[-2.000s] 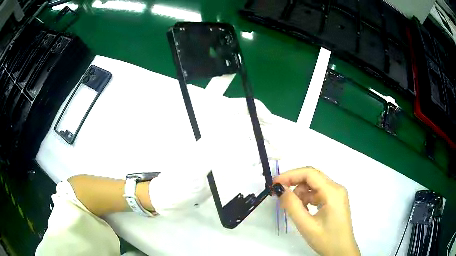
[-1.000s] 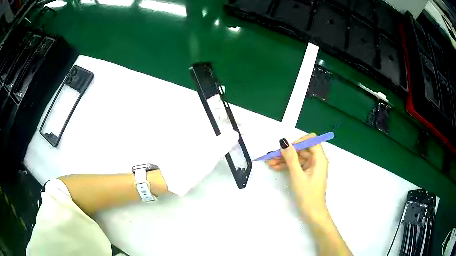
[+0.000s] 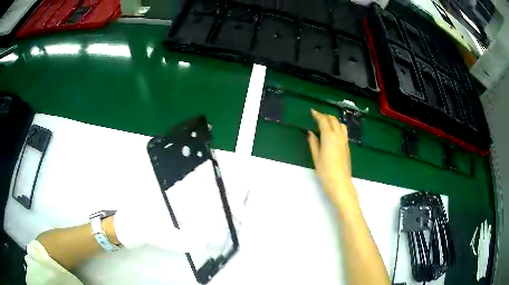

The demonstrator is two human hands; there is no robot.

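Observation:
A black phone middle frame [image 3: 181, 153] is held up over the white mat [image 3: 290, 222], camera-end section at the top. My left hand [image 3: 162, 229], in a white glove that blends into the mat, holds it around its lower part; the fingers are hard to make out. My bare right hand [image 3: 332, 142] reaches out over the green belt with its fingers apart and shows nothing in it. Black middle frames [image 3: 353, 123] lie flat on the belt near and beyond its fingertips. A faint purple streak on the mat beside the held frame may be tweezers.
A single frame [image 3: 32, 164] lies at the mat's left end. Stacked frames [image 3: 425, 236] stand at its right edge. A white strip [image 3: 251, 111] crosses the green belt [image 3: 111, 83]. Large black trays [image 3: 279, 39] and a red rim [image 3: 416, 119] are on the far side. A white glove [image 3: 483, 250] lies far right.
The view has swung right. My right hand has let go of the purple tweezers and moved out over the belt. The held frame is turned more face-on.

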